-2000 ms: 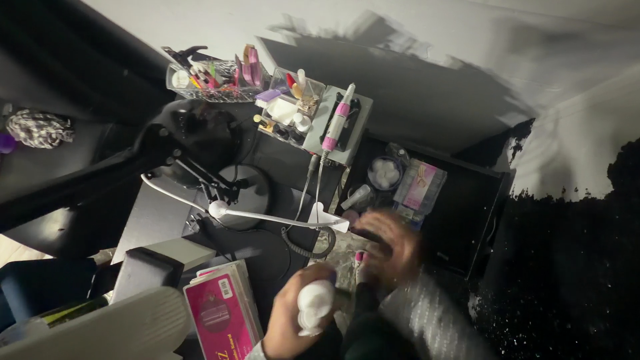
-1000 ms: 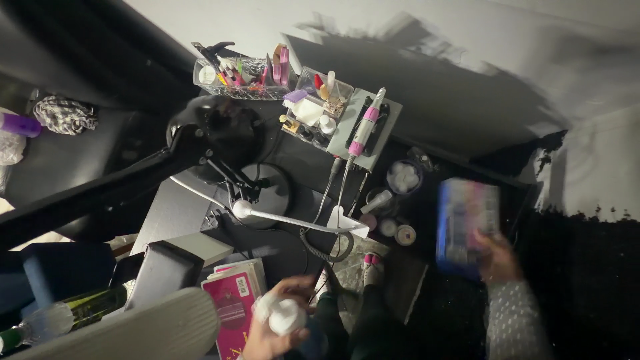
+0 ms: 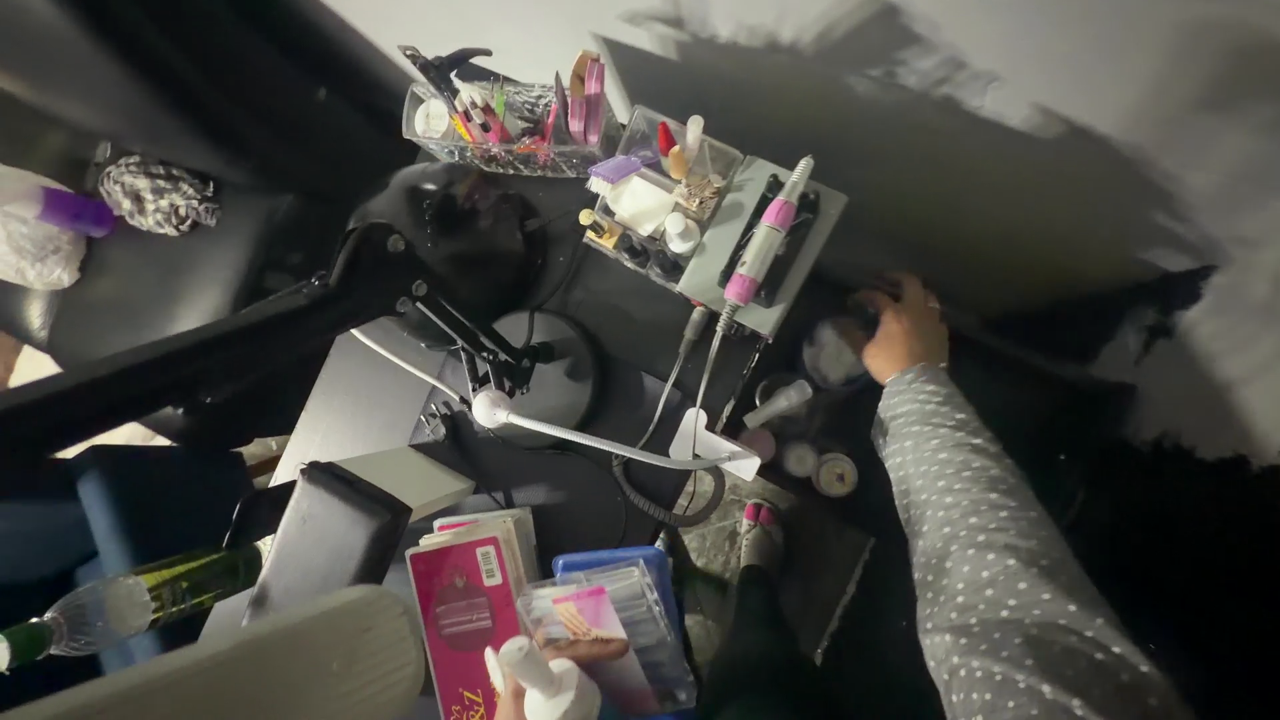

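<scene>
My left hand (image 3: 585,650), low in the view, holds a white plastic bottle (image 3: 562,690) together with a clear plastic case (image 3: 650,610) that has a pink picture card in it. A blue case (image 3: 640,562) lies against the back of the clear one. My right hand (image 3: 908,328) reaches past the nail drill's grey base, its fingers at a round clear container (image 3: 835,352) with pale contents. Whether the fingers grip the container is hard to tell. Small round jars (image 3: 835,475) and a short clear tube (image 3: 780,403) are just left of my right forearm.
A nail drill handpiece (image 3: 765,245) rests on its grey base. Beside it are a clear organizer (image 3: 650,215) with small bottles and a clear tray (image 3: 520,150) of tools. A black lamp (image 3: 545,370), a pink box (image 3: 465,615), a black case (image 3: 325,540) and a green-capped bottle (image 3: 130,605) stand further left.
My right hand has moved from the right side up to the round container, without the case it held. The clear and blue cases are now at my left hand, which still holds the white bottle.
</scene>
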